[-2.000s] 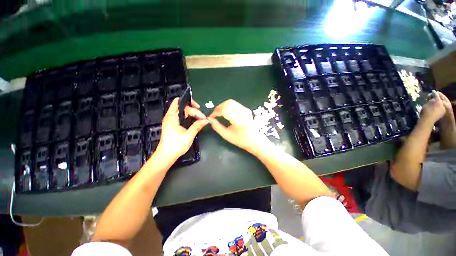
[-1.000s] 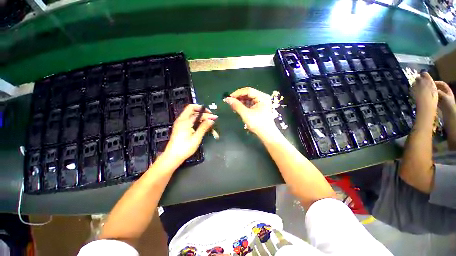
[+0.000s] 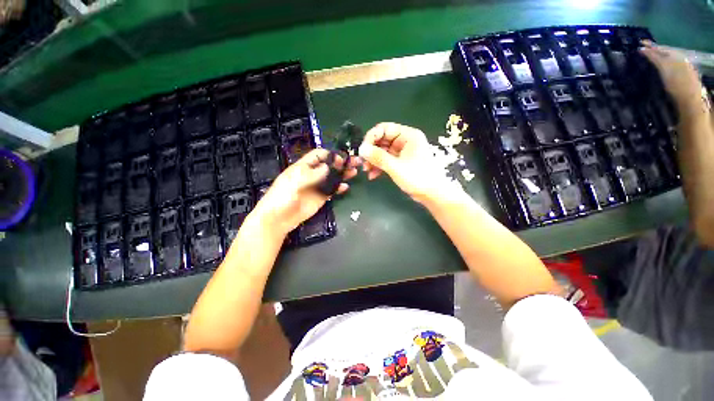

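My left hand [image 3: 309,184] grips a black housing [image 3: 333,174] between fingers and thumb, just right of the left tray [image 3: 176,168]. My right hand [image 3: 395,157] is beside it, its thumb and fingertips pinched together close to the housing; whether they hold a small piece is too blurred to tell. A small dark blurred thing [image 3: 350,133] shows on the bench behind the hands. Cream pieces [image 3: 452,149] lie in a loose pile right of my right hand. One stray pale piece [image 3: 355,215] lies in front of my hands.
The right black tray [image 3: 528,125] holds housings in rows. A neighbour's hand [image 3: 675,72] reaches over its far right corner. A round purple-rimmed object [image 3: 17,188] is at the far left. A white cable [image 3: 70,307] hangs by the left tray. A pale edge strip [image 3: 384,70] runs behind.
My hands have come together at the housing, after being apart a second ago. The neighbour's hand has moved up over the right tray. The camera view has shifted, showing the round purple-rimmed object.
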